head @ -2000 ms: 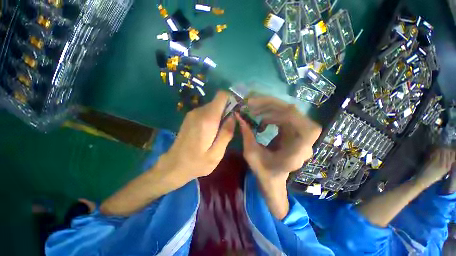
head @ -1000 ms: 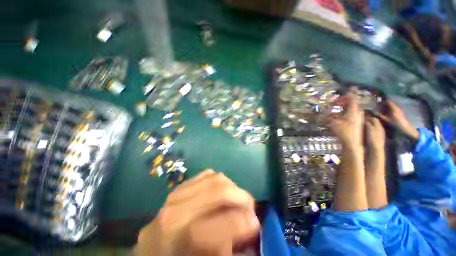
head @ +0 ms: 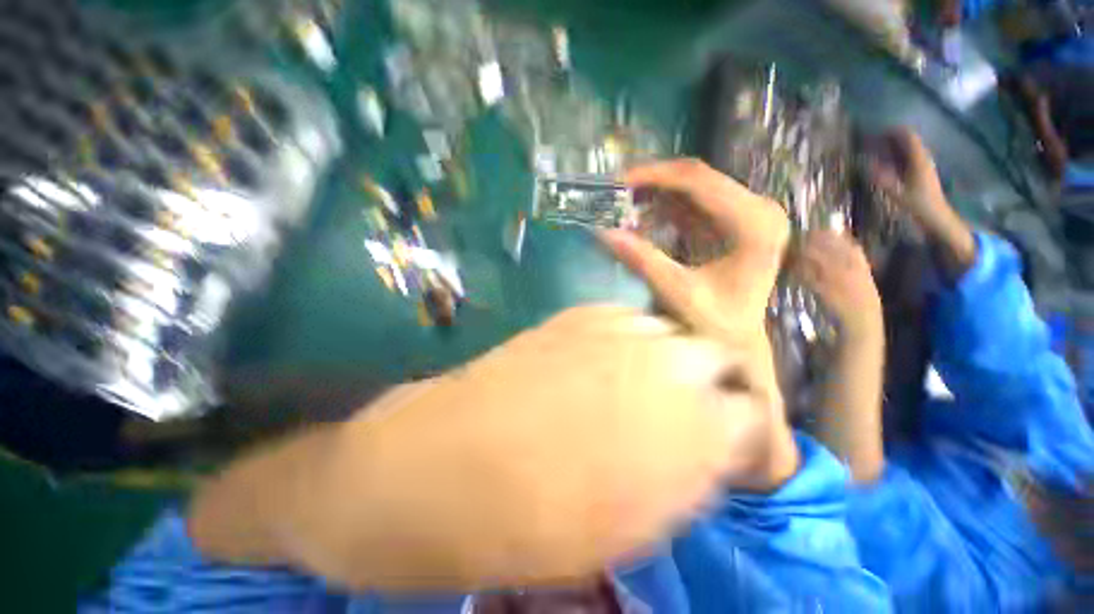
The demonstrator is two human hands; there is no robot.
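My right hand [head: 710, 238] pinches a frame assembly [head: 584, 202] by its right end between thumb and index finger. The frame assembly is a silvery-clear rectangle with circuit-like detail, held above the mat. My left hand [head: 648, 390] is large and blurred, close to the camera, below and in front of my right hand. Its fingers are folded or turned away, so I cannot tell whether it holds anything. Flex-tail modules [head: 414, 258], small and black with gold-orange tails and white strips, lie in a blurred pile on the green mat left of the frame assembly.
A shiny clear blister tray [head: 156, 228] with black-and-gold modules is at left. Blurred loose frames [head: 444, 72] lie beyond my hands. A dark compartment tray [head: 720, 102] full of frames is at right. Another person's hands [head: 843, 282] and blue sleeves reach over it.
The view has swung and blurred. My hands, together over the mat two seconds ago, are apart. My right hand, out of sight one second ago, shows again with a frame assembly.
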